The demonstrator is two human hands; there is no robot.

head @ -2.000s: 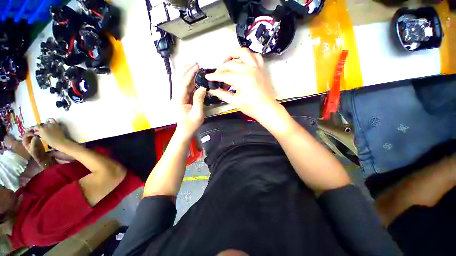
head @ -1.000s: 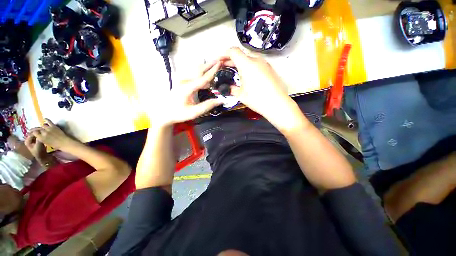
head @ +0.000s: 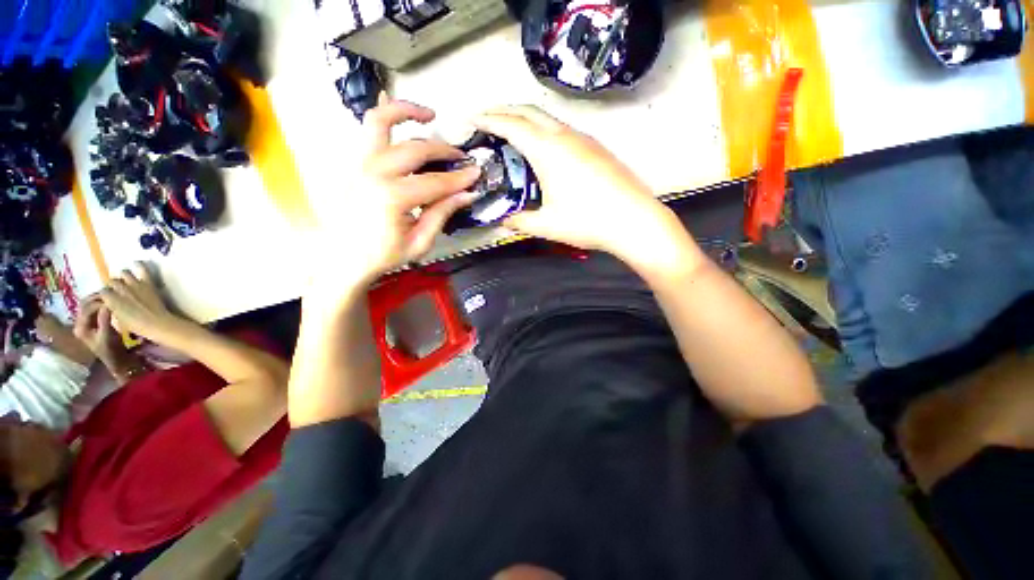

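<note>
A black rounded housing [head: 519, 181] with a pale, silvery inside is between my two hands at the bench's front edge. My right hand [head: 573, 181] wraps around its far and right side and holds it. My left hand [head: 397, 193] reaches over from the left, with its fingertips at the parts inside the housing. Whether the left fingers pinch a small part cannot be told. The left side of the housing is partly hidden by the left fingers.
A grey metal box [head: 425, 40] and a black cable plug [head: 358, 85] lie behind my hands. A part-built unit [head: 590, 45] stands behind right. Black units [head: 193, 102] crowd the left. A red-handled tool [head: 776, 153] overhangs the bench edge. People sit on both sides; a red stool [head: 420, 329] is below.
The small black part seen on top of the housing is no longer visible there. My left hand has moved from beside the housing to over its inside. The view has shifted slightly.
</note>
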